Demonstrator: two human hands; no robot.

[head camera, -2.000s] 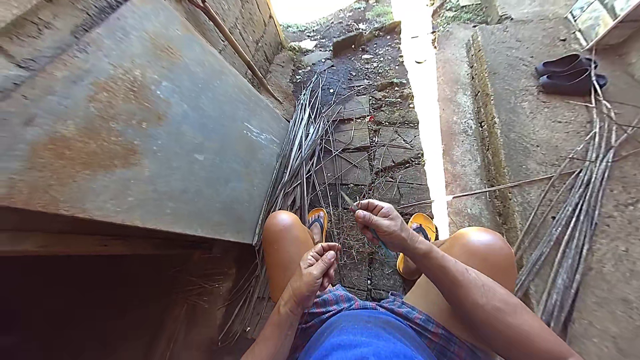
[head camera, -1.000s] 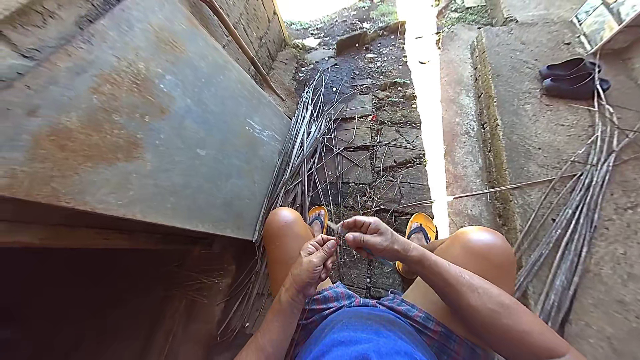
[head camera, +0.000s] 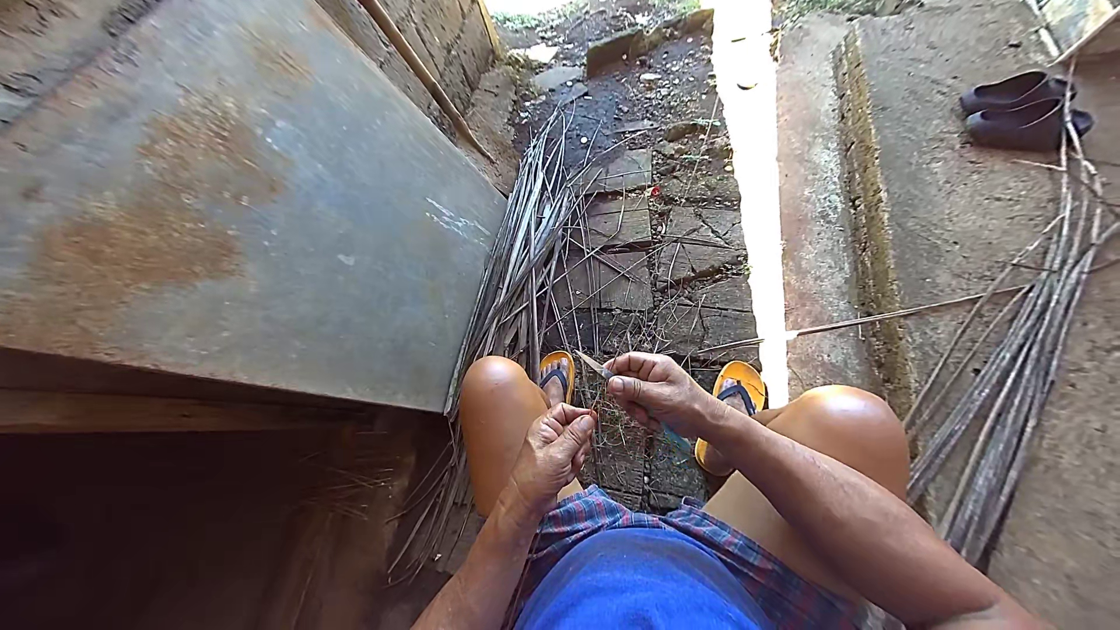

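My right hand (head camera: pixel 658 395) is closed on a small knife, whose pointed blade (head camera: pixel 594 363) sticks out to the upper left; a bit of its blue-green handle (head camera: pixel 675 438) shows below the palm. Just left and a little lower, my left hand (head camera: pixel 556 448) pinches something thin between thumb and forefinger, likely a dry strip or stalk; most of it is hidden or too fine to make out. The hands are apart, above the paving between my knees. A long bundle of dry, thin palm-like stalks (head camera: pixel 522 262) lies left of my feet.
A grey slab with rusty brown stains (head camera: pixel 350 227) stands close at the left. Another bundle of dry stalks (head camera: pixel 1032 367) lies on the concrete at right, near dark slip-on shoes (head camera: pixel 1024 112). Cracked paving (head camera: pixel 621 223) with scattered stalk bits runs ahead. A pole (head camera: pixel 429 83) leans by the wall.
One second ago my hands were close together; now they are apart, with my right hand farther right and the knife blade plainly visible.
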